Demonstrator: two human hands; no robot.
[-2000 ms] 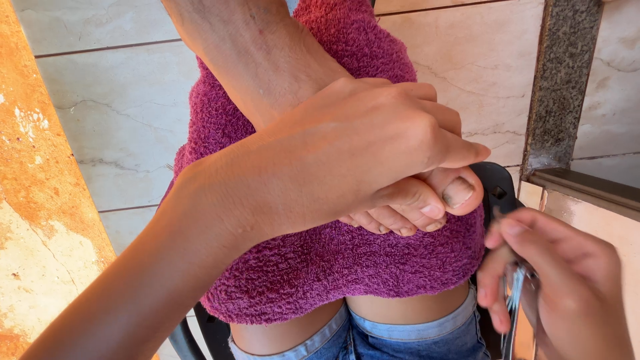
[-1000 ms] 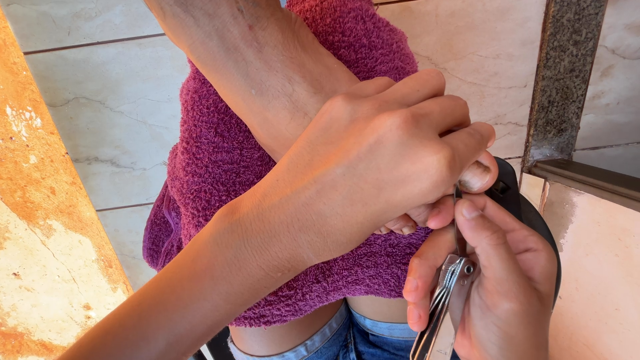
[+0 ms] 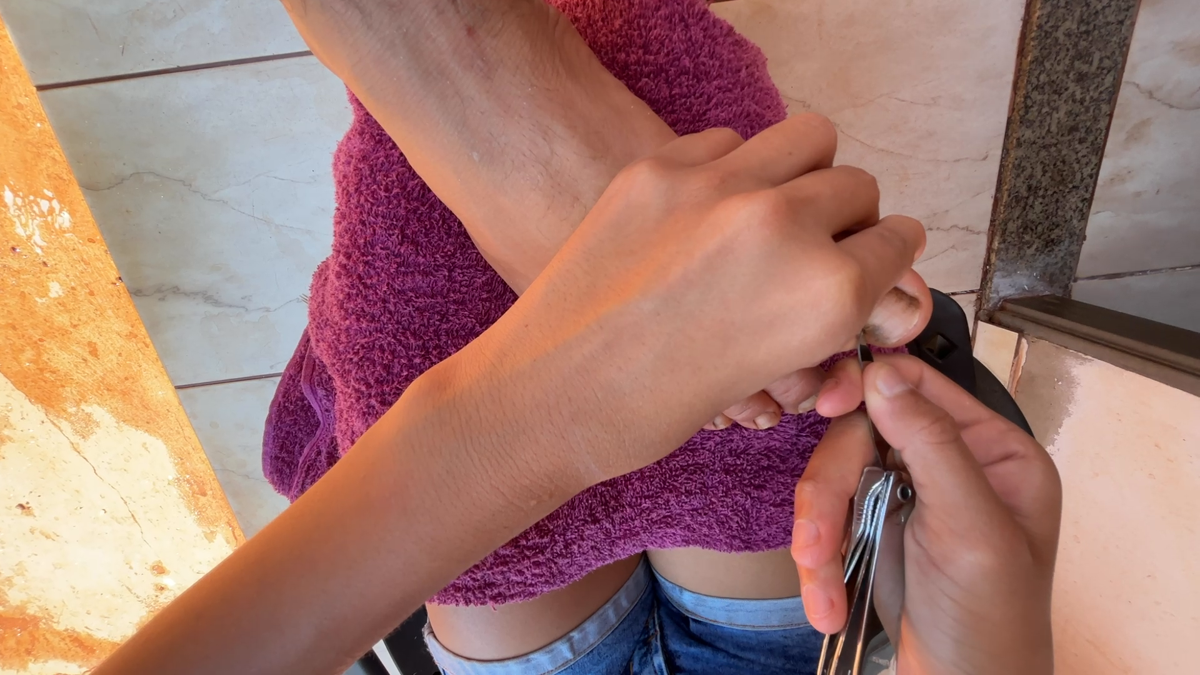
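A bare foot (image 3: 525,131) lies across a purple terry towel (image 3: 403,319) spread over my lap. My left hand (image 3: 741,253) is wrapped over the front of the foot, its curled fingers around the big toe (image 3: 898,314) and hiding much of the toes. Between the thumb and fingers of my right hand (image 3: 947,478) is a metal nail clipper (image 3: 872,525) with a thin blade swung out. The blade's tip touches or nearly touches the side of the big toenail, which has a dark patch. Smaller toes (image 3: 755,410) show below my left hand.
Denim shorts (image 3: 731,633) show below the towel. A black seat part (image 3: 947,342) lies beyond the toes. Around are marbled floor tiles (image 3: 206,187), a dark granite strip (image 3: 1059,141), a metal rail (image 3: 1106,333) and, at left, a worn orange and cream surface (image 3: 84,450).
My right hand has come in from the right to the big toe with the clipper's blade. My left hand's fingers have curled more around the toe.
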